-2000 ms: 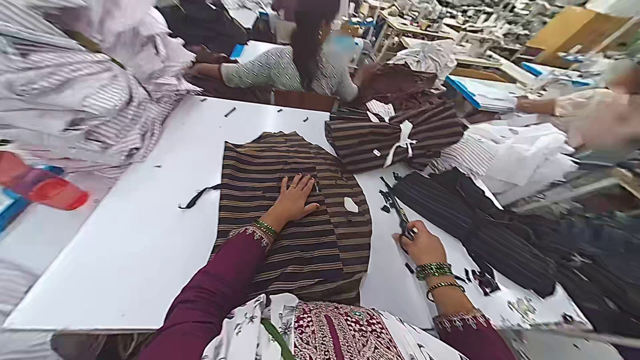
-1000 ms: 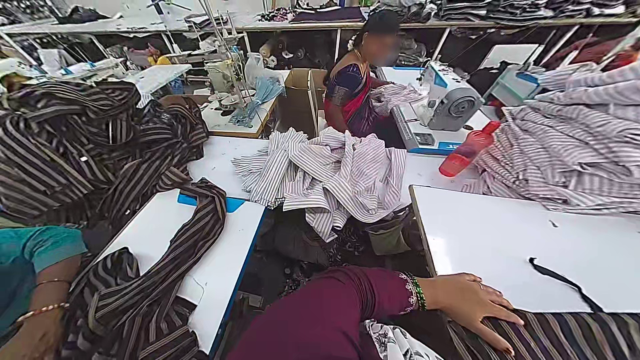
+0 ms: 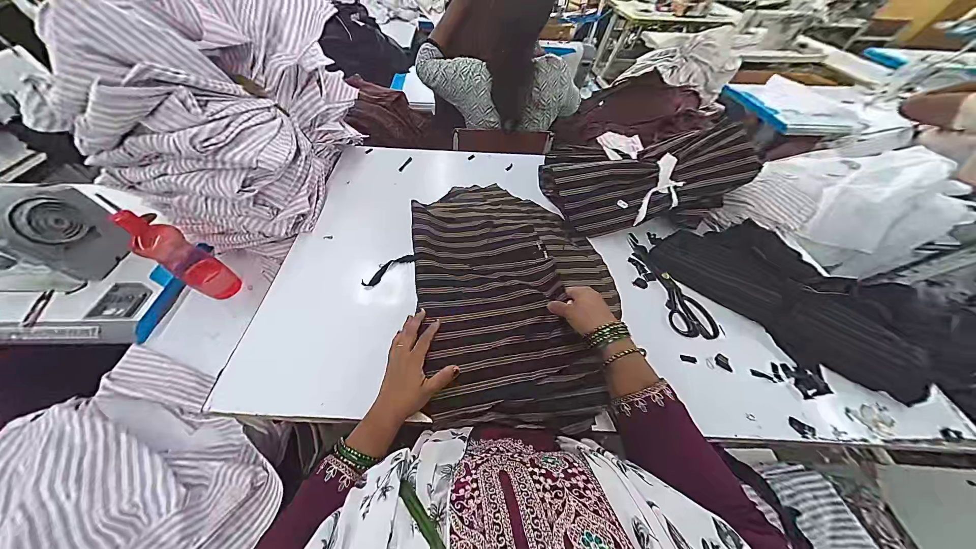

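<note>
A dark striped fabric piece (image 3: 503,305) lies flat on the white tabletop before me, its lower edge near my body. My left hand (image 3: 412,362) rests at its lower left edge with the fingers apart. On the right part of the piece lies my right hand (image 3: 583,309), its thumb and fingers close together at a fold; whether they pinch the cloth I cannot tell. A thin black strip (image 3: 387,268) sticks out from the left edge. Black-handled scissors (image 3: 686,309) lie on the table to the right, touched by neither hand.
A tied bundle of dark striped cloth (image 3: 610,183) lies at the back right, with black cloth (image 3: 793,313) nearer. Dark scraps (image 3: 801,381) litter the right side. Pale striped garments (image 3: 206,130) are heaped at left, near a red bottle (image 3: 179,255). A person (image 3: 499,76) sits beyond the table.
My right hand held the scissors two seconds ago; they now lie on the table and that hand is on the fabric. My left hand has moved to the fabric's lower left edge. The view swung left and back.
</note>
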